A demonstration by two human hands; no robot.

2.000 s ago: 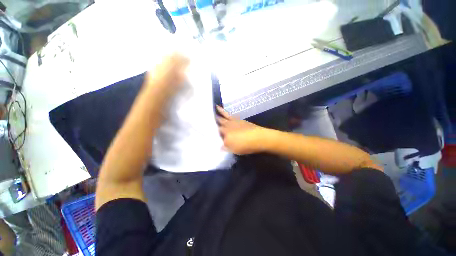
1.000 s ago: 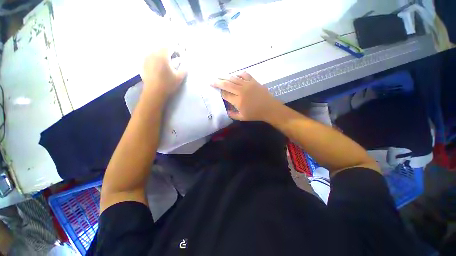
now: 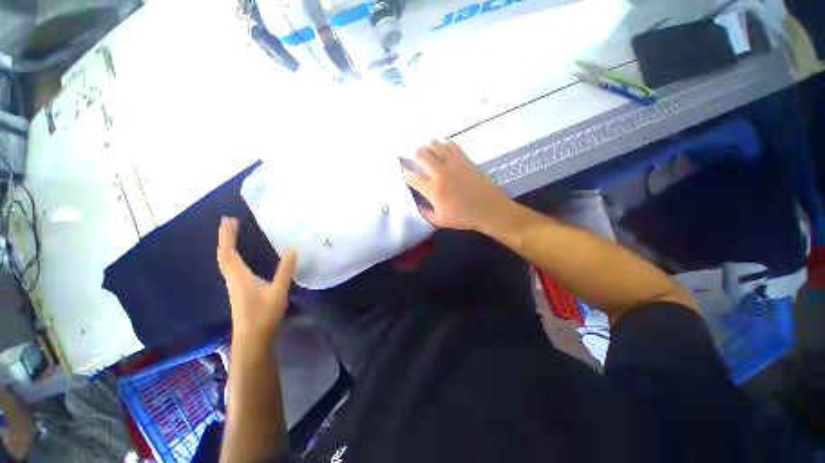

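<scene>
A white panel (image 3: 339,217) with small dark marks lies over a dark garment panel (image 3: 190,258) at the table's front edge. Its far part is lost in the glare below the sewing machine's needle area (image 3: 389,72). My left hand (image 3: 253,280) is at the white panel's left edge, thumb and fingers spread, over the dark panel; it grips nothing visible. My right hand (image 3: 448,185) is at the white panel's right edge, fingers bent, with a bit of dark cloth under the fingertips.
Green snips (image 3: 624,81) and a blue stick lie right of the machine, beside a flat black rectangle (image 3: 683,56). A ruler strip (image 3: 624,127) runs along the front edge. Blue baskets (image 3: 176,402) stand below at left and right. Part of another person (image 3: 16,425) shows at lower left.
My left hand has moved from near the needle down and left to the panel's left edge, and its fingers have opened. My right hand has stayed at the right edge. The view has shifted slightly.
</scene>
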